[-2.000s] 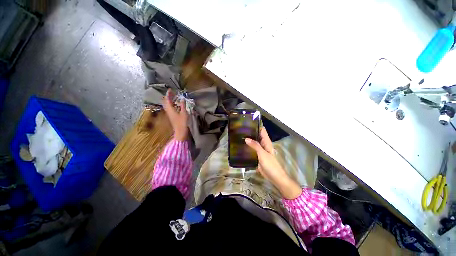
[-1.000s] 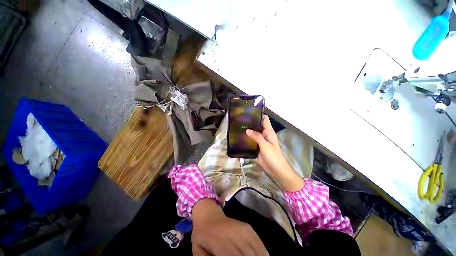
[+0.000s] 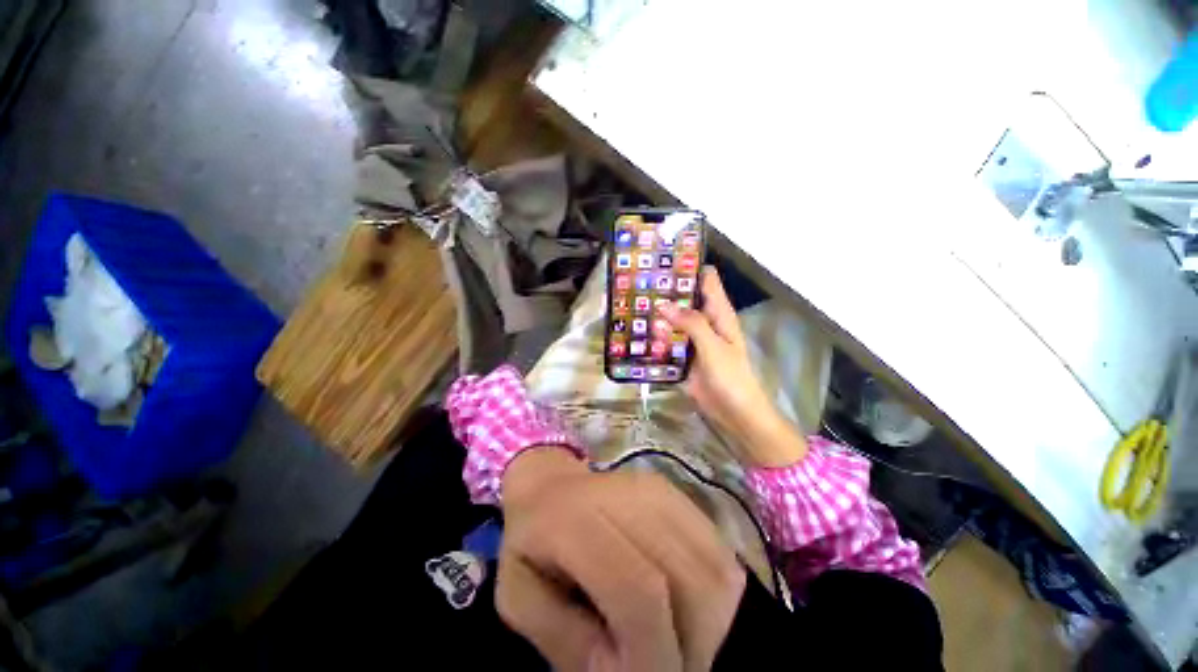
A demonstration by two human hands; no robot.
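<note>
A smartphone (image 3: 654,297) with a lit screen of app icons is held upright over the lap by my right hand (image 3: 723,361), thumb on the lower screen. A thin white cable runs from its lower end. My left hand (image 3: 618,558) is close to the camera in front of my chest, fingers curled; the frame does not show whether it holds anything. A tied bundle (image 3: 519,204) of grey-brown cloth lies on the bench to the left of the phone, with a pale tie and a white ticket (image 3: 474,201) at its middle.
The wooden bench (image 3: 361,348) is at my left. A blue crate (image 3: 197,394) with white and beige cloth stands on the floor. The white machine table (image 3: 841,171) spans the right, with yellow-handled scissors (image 3: 1135,467) and machine parts (image 3: 1084,197) on it.
My left hand has moved from beside the bundle to in front of my chest, and has risen slightly there. The phone screen has changed from a dark, blurred view to bright app icons.
</note>
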